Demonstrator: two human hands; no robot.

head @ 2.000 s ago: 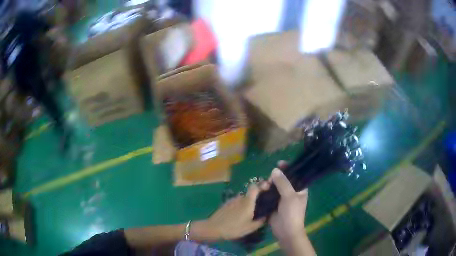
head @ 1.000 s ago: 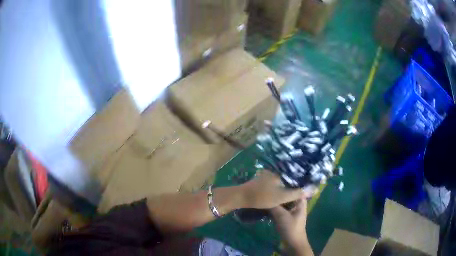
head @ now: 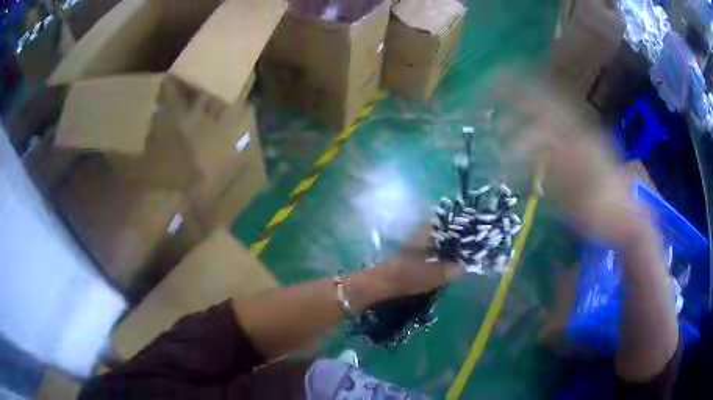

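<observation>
A bundle of black cable leads (head: 477,233) with small white and silver tips stands out beyond my left hand near the middle of the view. One lead sticks up above the rest. My left hand (head: 422,262) is closed around the bundle, and more of its dark far end shows below the wrist. My right hand (head: 547,144) is raised to the right of the bundle, apart from it and badly blurred. I cannot tell its finger shape or whether it holds anything.
Open cardboard boxes (head: 184,148) stand at the left, with further boxes (head: 422,47) at the top. A blue plastic crate (head: 664,226) is at the right behind my right arm. Yellow lines (head: 489,328) mark the green floor. A white shape fills the lower left edge.
My right hand has let go of the bundle and moved up and right. My left hand still holds it. The view has turned right, bringing the blue crate nearer.
</observation>
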